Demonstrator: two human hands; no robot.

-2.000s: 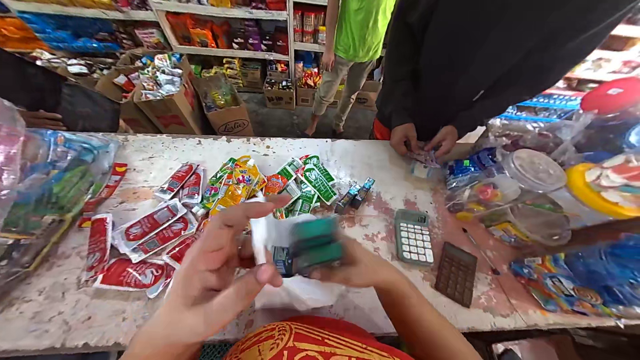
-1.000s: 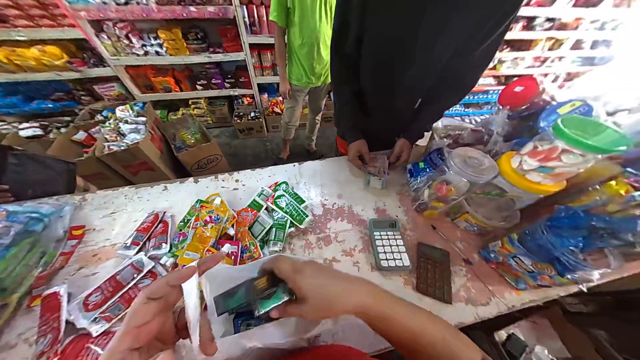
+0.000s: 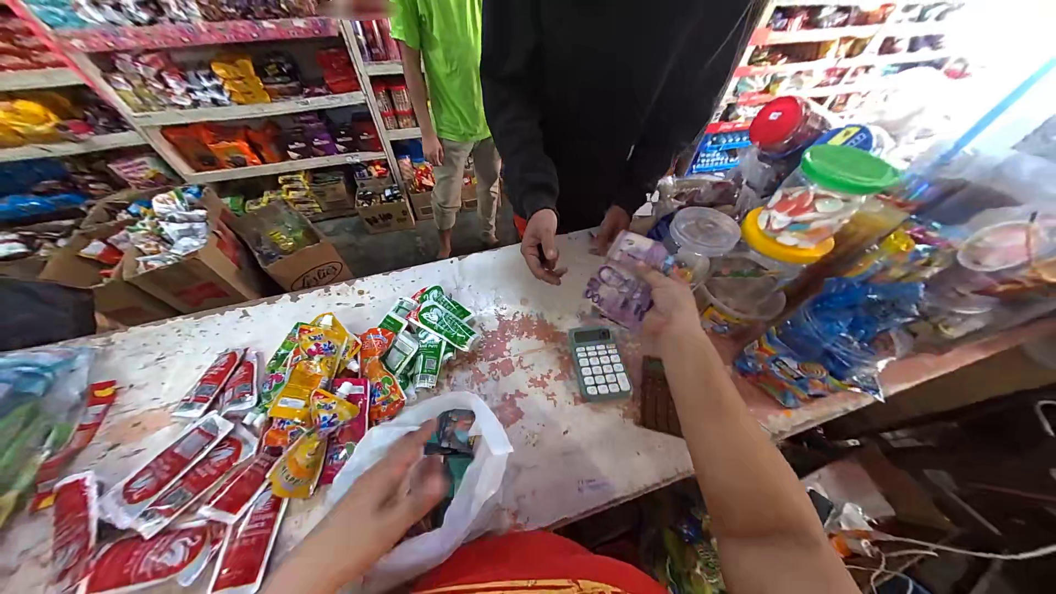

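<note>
My right hand (image 3: 670, 299) reaches over the counter and holds purple banknotes (image 3: 620, 285), near the hands of a person in black (image 3: 542, 247). My left hand (image 3: 396, 487), blurred, is at the left side of an open white plastic bag (image 3: 492, 462); whether it grips the bag I cannot tell. Dark green packs (image 3: 456, 470) lie inside the bag. Green-and-white sachets (image 3: 445, 323), yellow and orange spouted pouches (image 3: 318, 355) and red-and-white sachets (image 3: 169, 470) lie left of and behind the bag. A grey calculator (image 3: 600, 363) lies below the banknotes.
A brown slab-like object (image 3: 660, 396) lies beside the calculator, partly under my forearm. Plastic jars (image 3: 846, 194) and blue packets (image 3: 850, 330) crowd the counter's right side. Across the counter (image 3: 528, 363) stand cardboard boxes (image 3: 194, 272), stocked shelves (image 3: 256, 107) and another person in a green shirt (image 3: 450, 74).
My right hand has left the white bag, where it held dark green packs, and now holds banknotes farther forward and right. The person in black held something like banknotes earlier.
</note>
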